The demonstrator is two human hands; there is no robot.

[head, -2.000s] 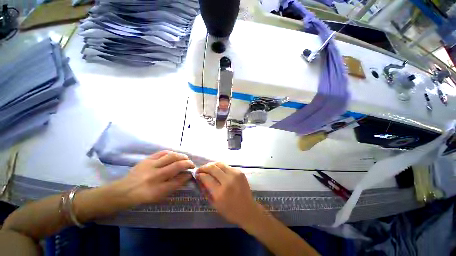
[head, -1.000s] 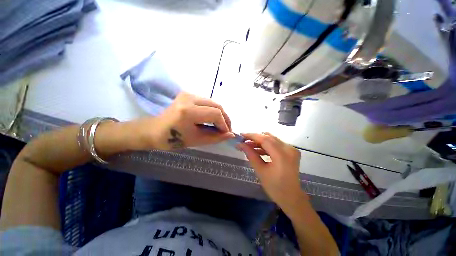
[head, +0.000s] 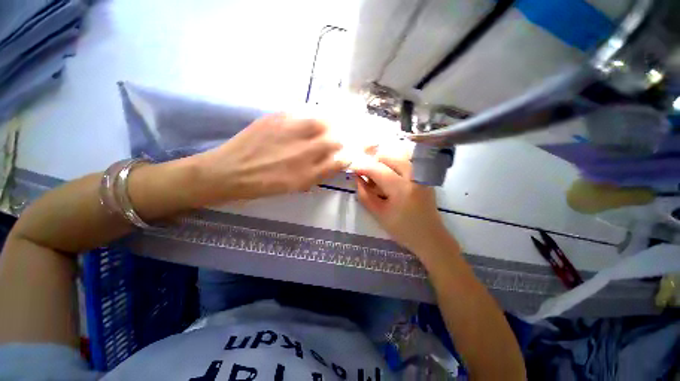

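Observation:
A folded blue-grey fabric piece [head: 179, 119] lies on the white bed, its left end flared open and its right end running under my left hand. My left hand [head: 287, 156], with bangles at the wrist, grips the piece near the needle area. My right hand [head: 395, 190] pinches close beside it, fingertips nearly touching the left ones. Lamp glare hides the fingertips and the fabric end between them. The sewing machine head [head: 462, 45] stands just behind the hands. The small grey ribbed cylinder [head: 432, 164] is right beside my right hand.
Red-and-black snips [head: 557, 260] lie right of my right hand. A white fabric strip [head: 596, 286] crosses the right front edge. A blue-grey pile [head: 37, 45] is at the upper left. Purple cloth [head: 634, 160] and a yellowish tool [head: 608, 196] are at right. Ruler tape [head: 298, 249] lines the front; a blue crate [head: 119, 305] is below.
The view has moved down and closer to the machine. Both hands have moved from the table front to the needle area, bringing the fabric piece along.

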